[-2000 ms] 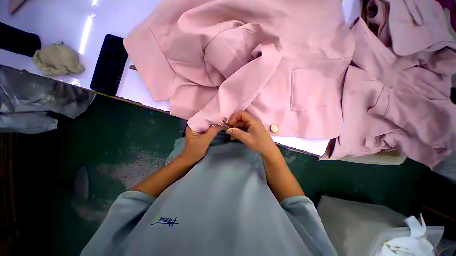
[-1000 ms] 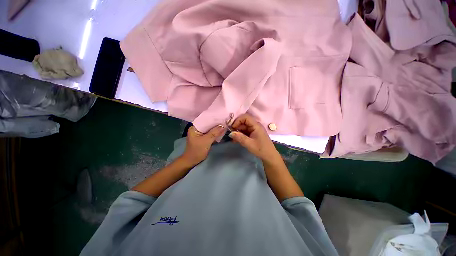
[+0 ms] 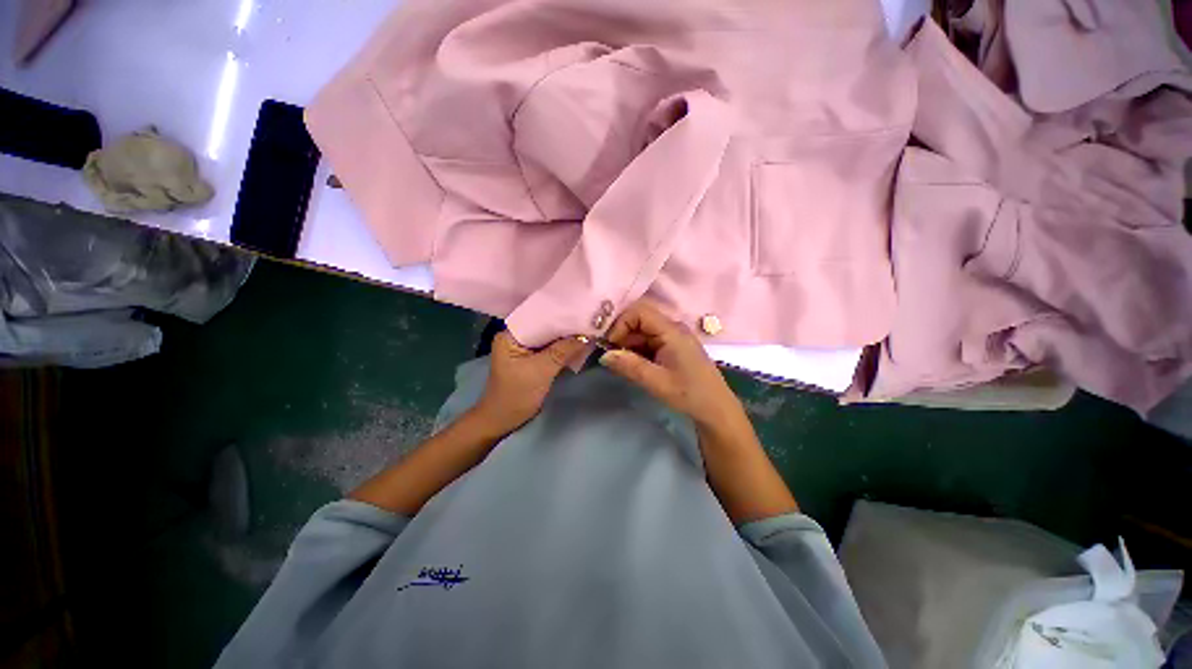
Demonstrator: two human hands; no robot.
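A dusty pink jacket (image 3: pixel 824 118) lies on the glossy white table and hangs to its near edge. Its sleeve cuff (image 3: pixel 562 314) reaches down to my hands, with small buttons (image 3: pixel 603 314) showing near its end. My left hand (image 3: pixel 520 379) grips the cuff edge from the left. My right hand (image 3: pixel 664 359) is at the right side of the cuff end, thumb and fingers pinched together close to the left fingertips. Something small and shiny shows between the fingertips; I cannot tell what it is. A round gold button (image 3: pixel 710 324) sits on the jacket front.
More pink jackets (image 3: pixel 1046 235) are heaped at the right. At the left are a flat black phone (image 3: pixel 275 180), a crumpled beige lump (image 3: pixel 147 171) and a black flask (image 3: pixel 46 128). Clear plastic (image 3: pixel 105 281) hangs at the left edge. A white bag (image 3: pixel 1092 621) is at lower right.
The buttons on the cuff show more clearly now, just above the fingertips. The hands remain at the cuff end with small finger shifts. The view has shifted slightly.
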